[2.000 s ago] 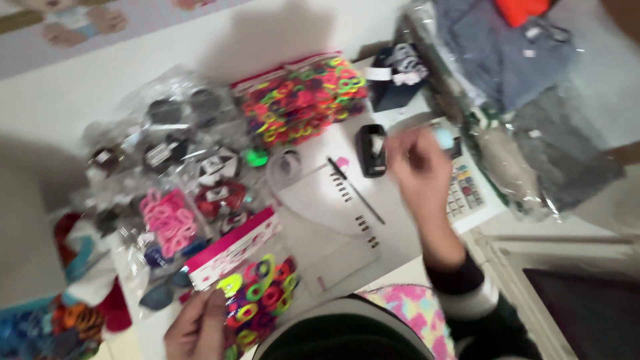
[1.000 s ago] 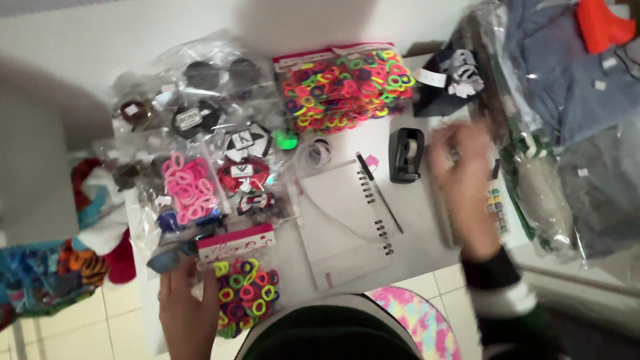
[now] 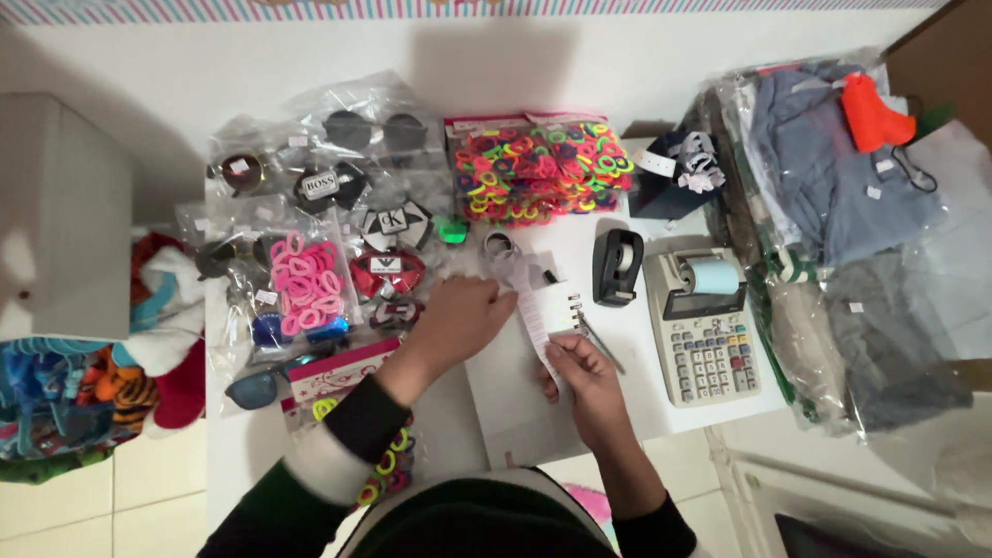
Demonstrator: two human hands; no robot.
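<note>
A printed paper strip [image 3: 535,318] runs down over a spiral notebook [image 3: 515,403], its lower end pinched in my right hand [image 3: 581,372]. My left hand [image 3: 469,314] is bent near the strip's upper part, left of it; its fingertips are partly hidden, so I cannot tell whether it grips anything. A roll of labels or tape [image 3: 500,246] lies just above the strip. A pen [image 3: 601,341] rests along the notebook's wire rings. Under my left forearm lies a bag of coloured hair ties [image 3: 387,465].
Bagged sunglasses [image 3: 372,132] and pink hair ties [image 3: 306,283] lie left. A bag of multicoloured hair ties [image 3: 542,170] stands at the back. A tape dispenser [image 3: 618,267], printing calculator [image 3: 701,333], dark box [image 3: 674,178] and bagged clothes [image 3: 845,170] are right.
My left hand has left the bag of coloured hair ties and moved up and right. My right hand has come down over the notebook and now holds a paper strip. The view has shifted.
</note>
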